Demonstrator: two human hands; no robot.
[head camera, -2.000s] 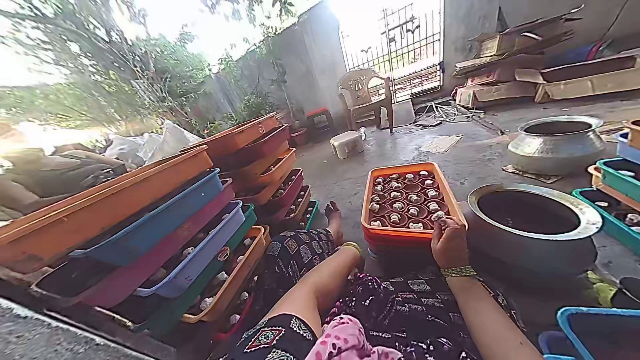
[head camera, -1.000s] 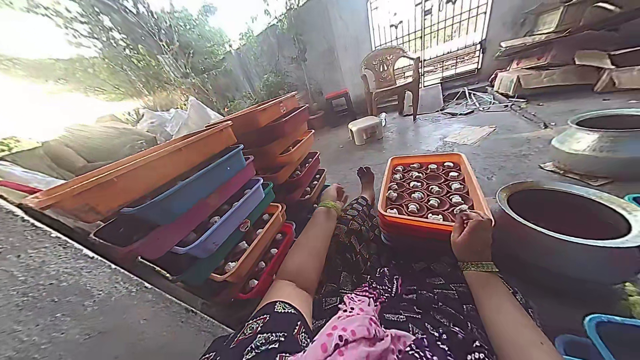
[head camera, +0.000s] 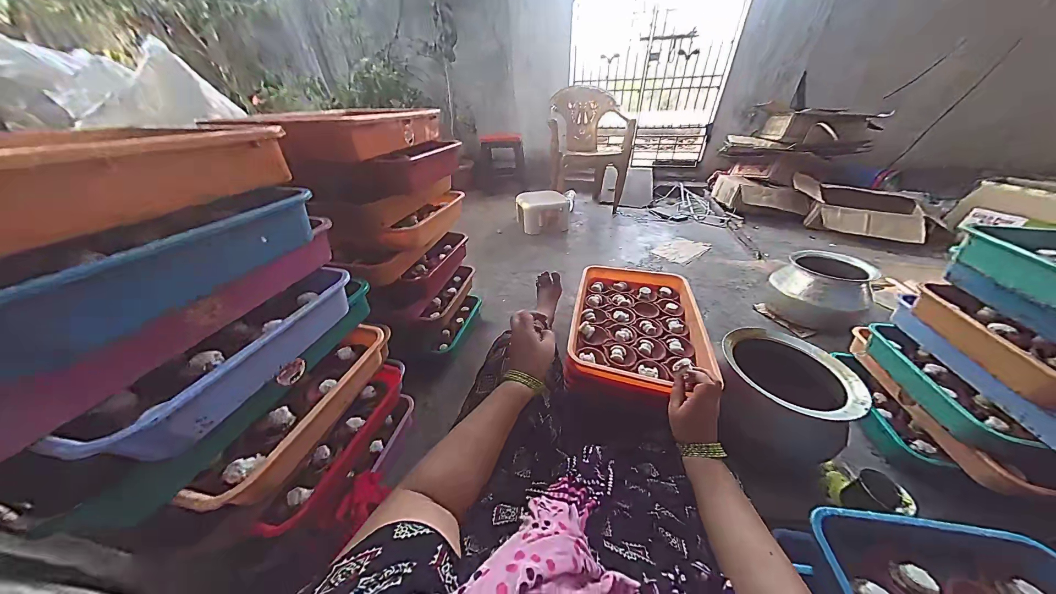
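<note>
An orange plastic tray (head camera: 706, 330) tops a stack in front of my lap, filled with rows of small round brown cups (head camera: 647, 308), many with a white tuft on top. At the tray's near right corner, my right hand (head camera: 695, 406) pinches a white tuft (head camera: 682, 366) between thumb and fingers. Left of the tray, above my knee, my left hand (head camera: 532, 345) is raised with its fingers curled; whether anything small is inside cannot be told. Both wrists wear green bangles.
Stacked coloured trays (head camera: 247, 289) rise on the left, more trays (head camera: 973, 330) on the right. Metal pots (head camera: 858, 396) stand right of the orange tray. A blue tray (head camera: 932, 521) is at the lower right. Farther off are a plastic chair (head camera: 590, 153), a white stool (head camera: 543, 212) and cardboard boxes (head camera: 866, 219).
The left hand, out of sight two seconds ago and near the left stacks one second ago, is now above my knee. The right hand stays at the tray's near right corner. The view has turned.
</note>
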